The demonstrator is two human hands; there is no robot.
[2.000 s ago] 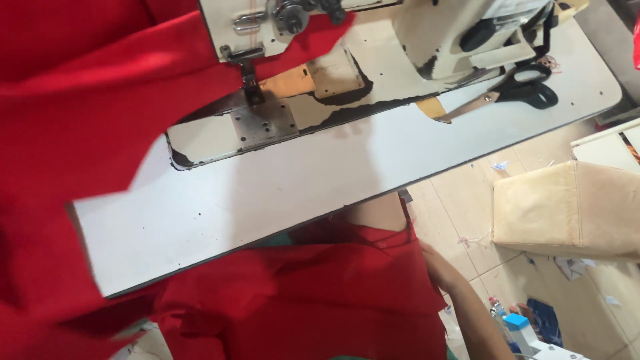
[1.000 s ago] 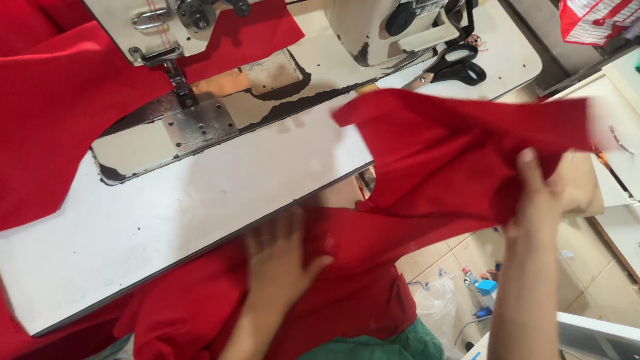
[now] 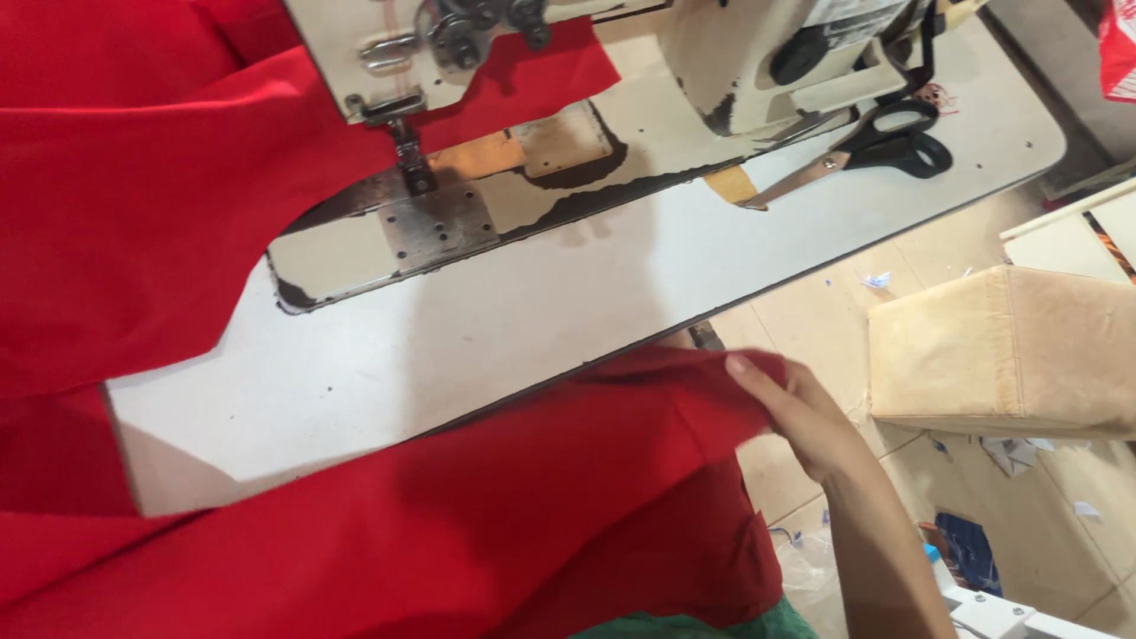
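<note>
My right hand (image 3: 790,404) pinches the edge of red fabric (image 3: 532,461) between thumb and fingers, just below the table's front edge. The fabric spreads left across my lap, over green cloth (image 3: 710,626). My left hand is not in view. Another stretch of red fabric (image 3: 160,222) lies on the left of the table, and red cloth also passes behind the needle area of the sewing machine (image 3: 701,62). The presser foot (image 3: 417,173) stands over the metal needle plate (image 3: 441,226).
Black-handled scissors (image 3: 887,146) rest on the white tabletop (image 3: 532,311), their tip by a small yellowish piece (image 3: 732,185). At the right, a beige padded block (image 3: 994,346) stands on the tiled floor among scraps. A white frame (image 3: 994,612) is at lower right.
One second ago, my right hand held red cloth up over the table's right part; now it is lower, by the front edge. The left hand, seen then on the fabric, has left view.
</note>
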